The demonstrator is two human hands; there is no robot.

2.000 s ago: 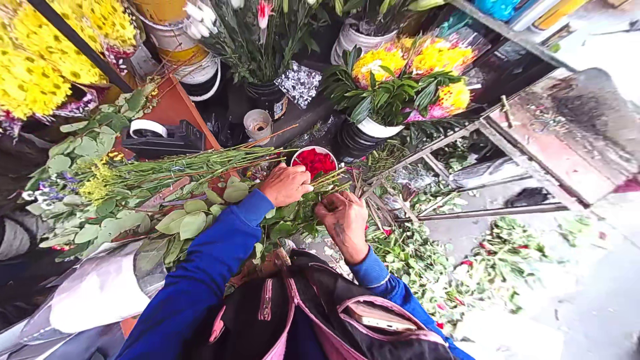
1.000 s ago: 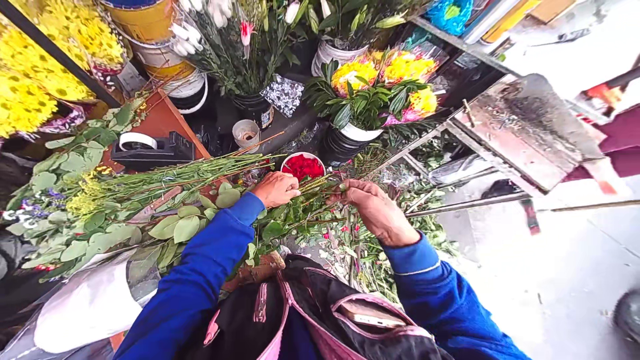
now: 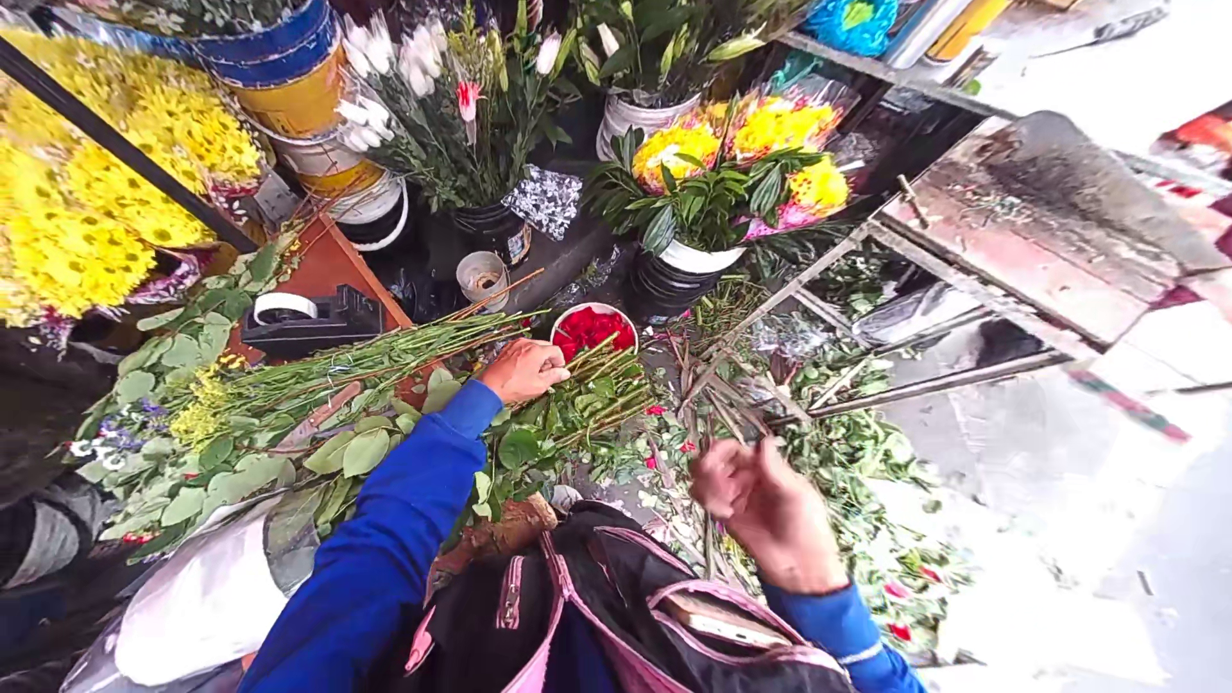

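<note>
My left hand (image 3: 525, 371) lies on the green stems (image 3: 616, 385) just below a round tub of red petals (image 3: 594, 329), fingers curled; whether it grips a stem is hard to tell. To the right, my right hand (image 3: 765, 510), blurred, hovers over the littered floor, apart from the stems, fingers partly bent and nothing visible in them. Left of my left hand lie more long stems (image 3: 346, 371) and eucalyptus-like leaves (image 3: 255, 481), next to a black tape dispenser (image 3: 313, 322).
Buckets of white lilies (image 3: 481, 217) and wrapped yellow flowers (image 3: 688, 260) stand behind. A wood-topped metal frame (image 3: 1049, 231) is at right, cut leaves (image 3: 866, 472) cover the floor below. Yellow daisies (image 3: 96, 192) fill the upper left. A black and pink bag (image 3: 616, 606) hangs at my front.
My right hand has come away from the stems beside my left hand, moving right and toward me. My left hand remains near the tub of red petals.
</note>
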